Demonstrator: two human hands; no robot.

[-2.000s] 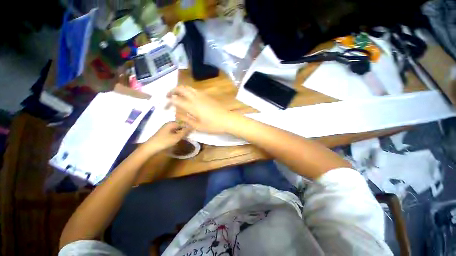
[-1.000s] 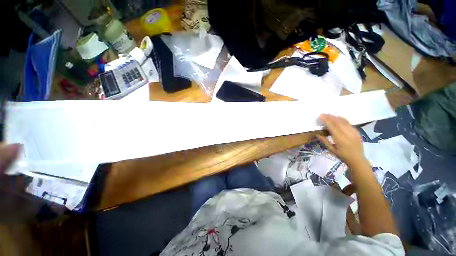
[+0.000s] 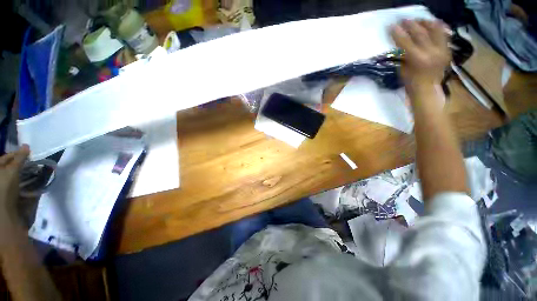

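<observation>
A long white strip (image 3: 218,67) spans the view, raised over the back of the wooden table (image 3: 235,159). My left hand (image 3: 13,167) grips its left end at the left edge of the picture. My right hand (image 3: 423,50) holds its right end at the upper right, slightly blurred. A ring of tape (image 3: 38,176) hangs at my left hand, partly hidden and blurred. A small white sliver (image 3: 348,160) lies on the bare wood.
A black smartphone (image 3: 292,114) lies on white paper. A clipboard with printed sheets (image 3: 82,194) is at the left. White sheets (image 3: 374,103) lie at the back right. Scissors are mostly hidden. Offcuts (image 3: 383,194) lie below the table's front edge. A brown card (image 3: 486,64) is at the far right.
The strip has been lifted from the near part of the table and moved up and away over the clutter. Both hands moved with it. The phone, wood and white sliver are uncovered.
</observation>
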